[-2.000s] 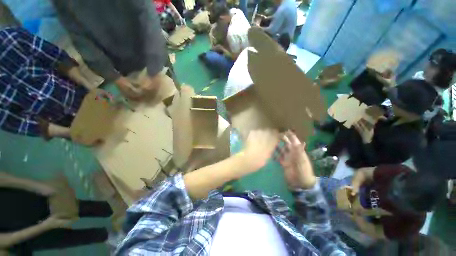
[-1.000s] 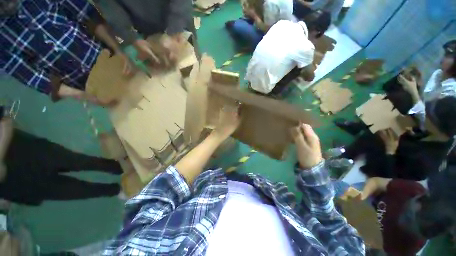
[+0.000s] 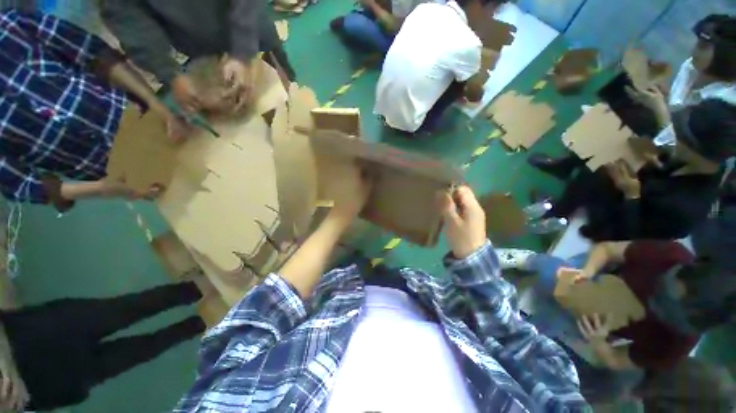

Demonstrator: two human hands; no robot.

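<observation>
A part-folded brown cardboard box (image 3: pixel 403 207) is held between my two hands in the middle of the view, with a raised long panel along its far side. My right hand (image 3: pixel 466 222) pinches its right end between thumb and fingers. My left hand (image 3: pixel 347 187) is at its left end, blurred, with the fingers partly hidden by the cardboard. A folded box (image 3: pixel 336 121) shows just beyond the left end. A stack of blanks (image 3: pixel 222 189) with slits lies to the left.
People in a checked shirt (image 3: pixel 52 97) and a grey top (image 3: pixel 186 32) stand at the far left of the stack. A person in white (image 3: pixel 424 64) sits on the green floor ahead. Blanks (image 3: pixel 520 121) lie on the floor. Several people sit at right handling cardboard.
The box and both my hands have shifted slightly left in the view. From two seconds ago, the raised large panel has come down and my right hand has taken hold of the right end.
</observation>
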